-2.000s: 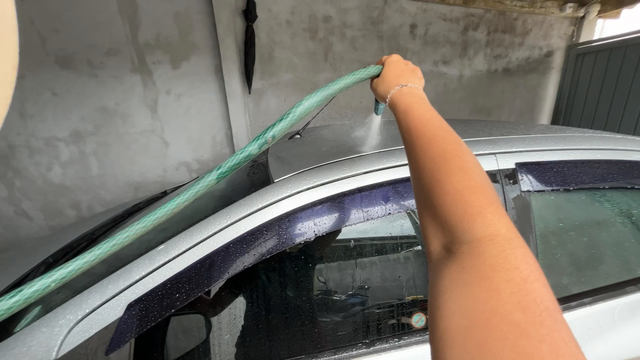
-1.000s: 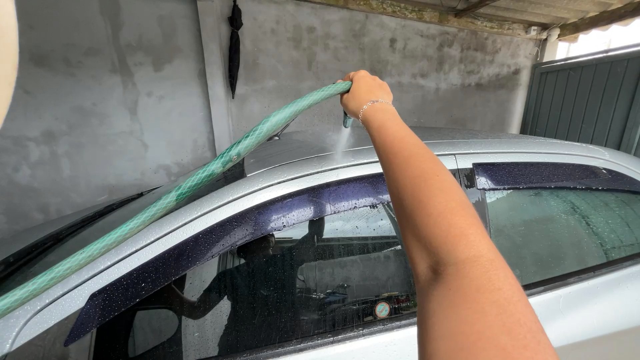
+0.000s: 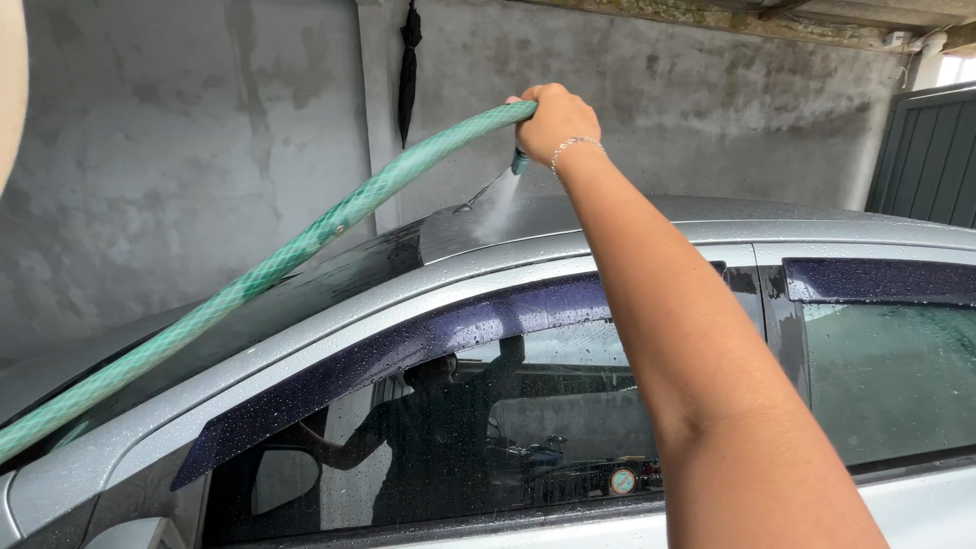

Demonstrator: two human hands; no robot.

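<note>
My right hand point(image 3: 563, 122), with a chain bracelet at the wrist, grips the end of a green braided garden hose point(image 3: 335, 221) above the car. A nozzle point(image 3: 520, 162) points down from under the fist, and a water spray point(image 3: 499, 207) lands on the front of the wet car roof point(image 3: 648, 210), beside the roof antenna point(image 3: 484, 191). The hose slants down to the lower left, over the windshield. Drops cover the silver door frame, the dark window visor point(image 3: 396, 343) and the front side window point(image 3: 564, 427). My left hand is out of view.
The side mirror point(image 3: 137, 535) sticks out at the bottom left. Behind the car stands a stained concrete wall point(image 3: 648, 114), where a folded black umbrella point(image 3: 409, 76) hangs. A grey metal gate point(image 3: 926, 152) is at the right. A person is reflected in the front window.
The spray has moved from further back on the roof toward its front edge, near the windshield, as my right hand keeps hold of the hose. The view has shifted slightly.
</note>
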